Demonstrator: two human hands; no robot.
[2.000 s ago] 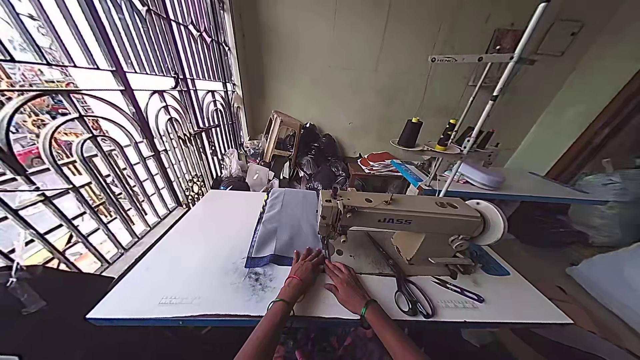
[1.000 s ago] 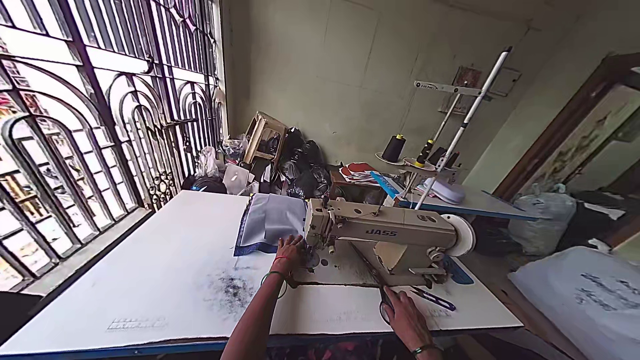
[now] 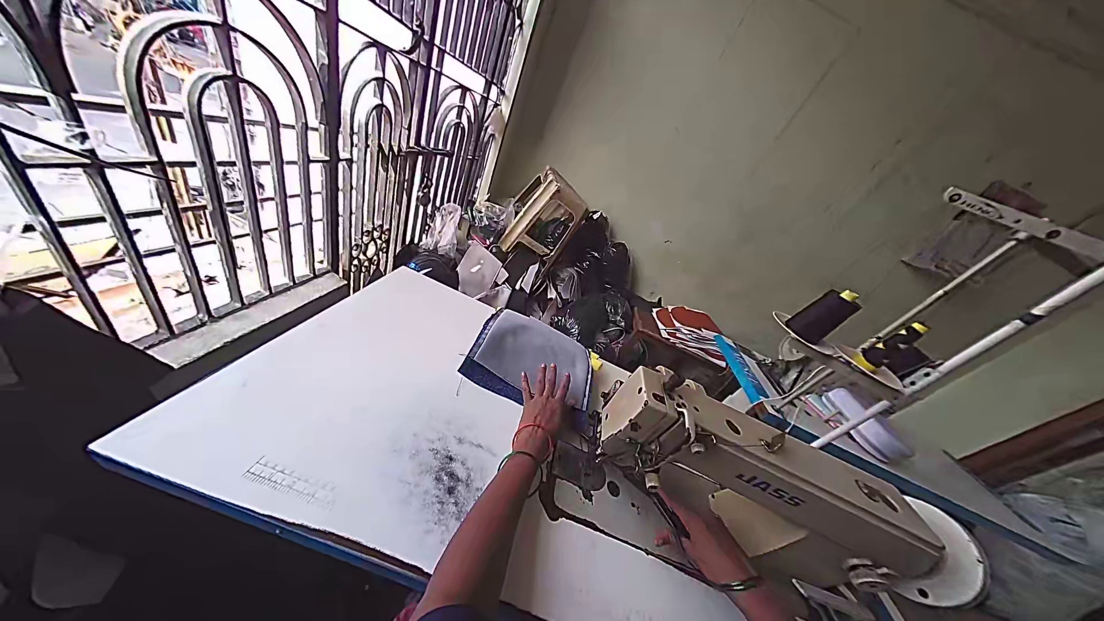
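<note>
A beige Jass sewing machine [image 3: 759,483] stands on the white table. Left of its needle area lies a piece of light grey cloth with a dark blue denim edge [image 3: 526,349]. My left hand [image 3: 545,410] rests flat on the cloth's near corner, fingers spread, with red and green bands at the wrist. Below the machine's arm, my right hand [image 3: 699,539] holds black-handled scissors [image 3: 671,522], partly hidden by the machine and the fingers. Whether the blades touch the cloth is not visible.
The white table [image 3: 319,388] bears dark smudges and a printed scale. A metal grille [image 3: 259,172] runs along the left. Behind are a tipped plastic stool [image 3: 545,216] and black bags [image 3: 599,319]. Thread cones [image 3: 819,317] stand on a stand at the right.
Two seconds ago both hands were by the needle and the scissors lay on the table right of them. My right hand went to the scissors and now has them under the machine's arm. The view has tilted.
</note>
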